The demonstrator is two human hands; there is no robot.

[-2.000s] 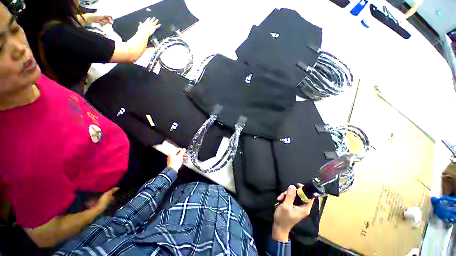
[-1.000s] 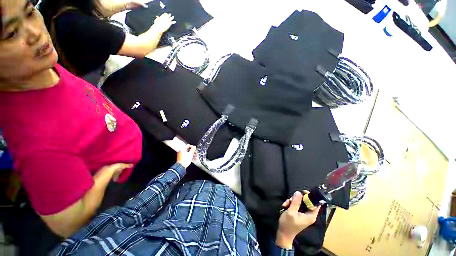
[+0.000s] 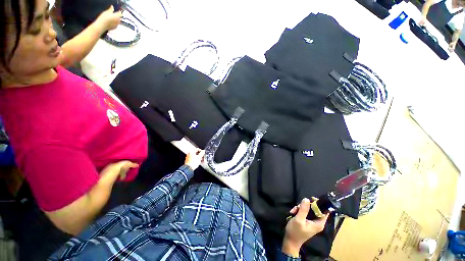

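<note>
Black tote bag bodies (image 3: 273, 102) with small white logos lie overlapping on the white table. The nearest bag's clear-wrapped handles (image 3: 229, 165) loop toward me. My right hand (image 3: 305, 227) holds a hand-length tool (image 3: 326, 201) with a dark and yellow grip and a shiny, clear-looking, reddish blade end, over the right-hand bag's edge. My left hand (image 3: 194, 159) is at the table's near edge, just left of the wrapped handles. Its fingers are close together; whether they pinch something is too small to tell.
A person in a pink shirt (image 3: 76, 142) stands close on my left. Another person's arm reaches in behind. A bag stack with bundled handles (image 3: 359, 92) lies farther back. Cardboard (image 3: 397, 204) covers the table on the right, with a blue object (image 3: 458, 242) beyond. More people are at the far right.
The bags have shifted slightly right in view. The far-left worker's black bag has moved away left, uncovering more table and handle loops. My hands keep nearly the same pose, the right still holding the tool.
</note>
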